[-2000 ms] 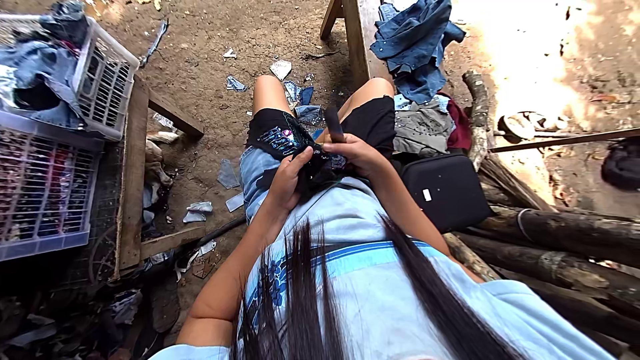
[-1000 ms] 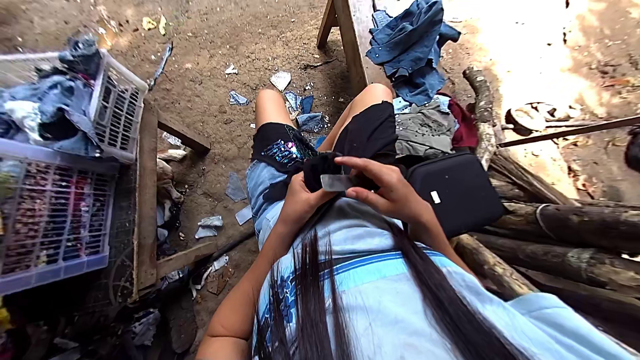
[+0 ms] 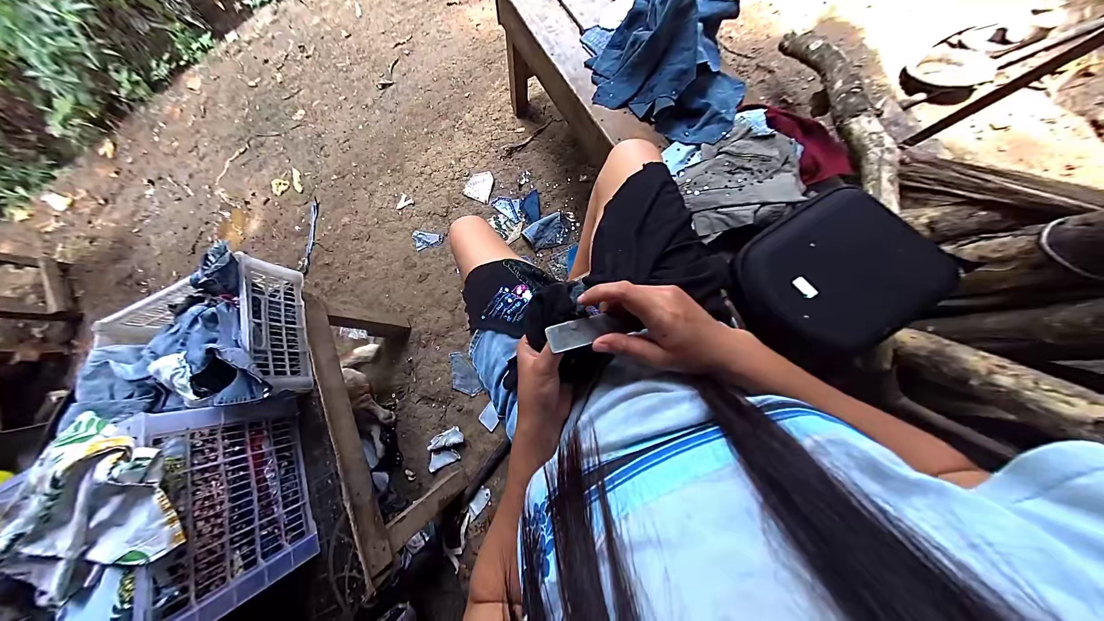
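Above my lap, my left hand (image 3: 542, 379) grips a bunched dark cloth (image 3: 552, 309), partly hidden by the other hand. My right hand (image 3: 668, 328) holds a flat grey metal blade or strip (image 3: 580, 333) between thumb and fingers, its broad end lying over the cloth. Whether it is a knife cannot be told. Across my knees lies black fabric (image 3: 649, 228), with a glittering blue and pink design (image 3: 509, 302) on its left part. Small denim scraps (image 3: 548, 231) lie on the ground just beyond my knees.
Plastic crates (image 3: 276, 323) with denim and other cloth stand at left beside a wooden frame (image 3: 345, 440). Ahead is a wooden bench (image 3: 552, 78) bearing blue denim (image 3: 668, 69). A black zip case (image 3: 845, 267) lies at right, near grey cloth (image 3: 742, 177) and stacked logs (image 3: 1009, 379).
The grey strip, upright and dark two seconds ago, now lies flat across the bunched cloth with its broad face showing. The view has swung to the left.
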